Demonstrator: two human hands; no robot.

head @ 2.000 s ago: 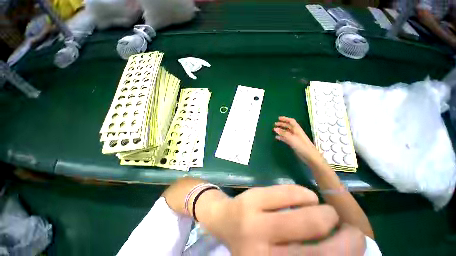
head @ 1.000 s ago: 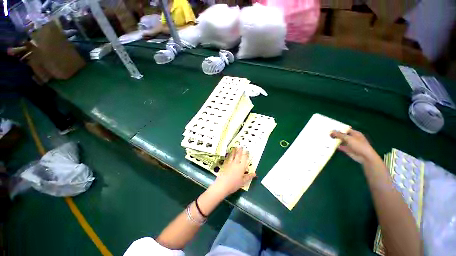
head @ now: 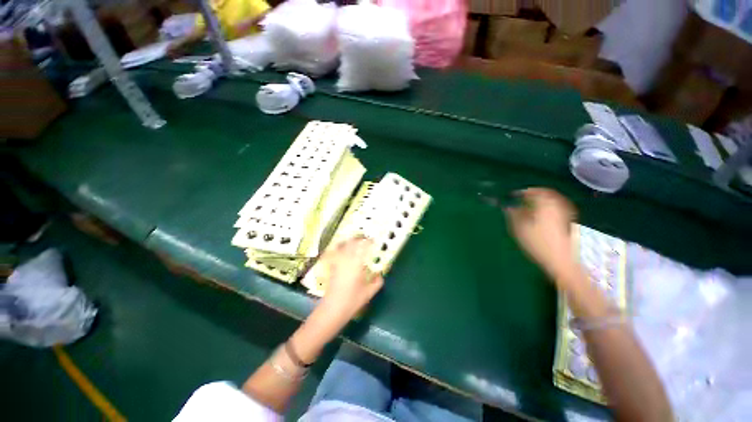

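My left hand [head: 350,276] is on the near end of a punched sheet [head: 392,216], thumb at its edge; the sheet lies askew over other unfilled sheets, its open holes showing dark. Left of it is the thick fanned stack of unfilled sheets [head: 297,189]. My right hand [head: 542,224] is blurred, above the table by the far end of the filled sheet stack [head: 606,262]; no object shows in it, and its fingers are unclear. My right forearm hides part of that stack. A thin yellow ring [head: 419,230] shows at the punched sheet's right edge.
A large clear plastic bag [head: 688,330] lies right of the filled stack. Ribbed round plastic parts [head: 599,167] stand across the table, with flat strips [head: 647,137] behind. Packed white bags [head: 375,49] and a pink bag are at the far side. A metal upright [head: 115,70] stands at left.
The whitish sheet my right hand held has left the middle of the table. My right hand has moved towards the filled stack. The punched sheet under my left hand has shifted right off the sheets below.
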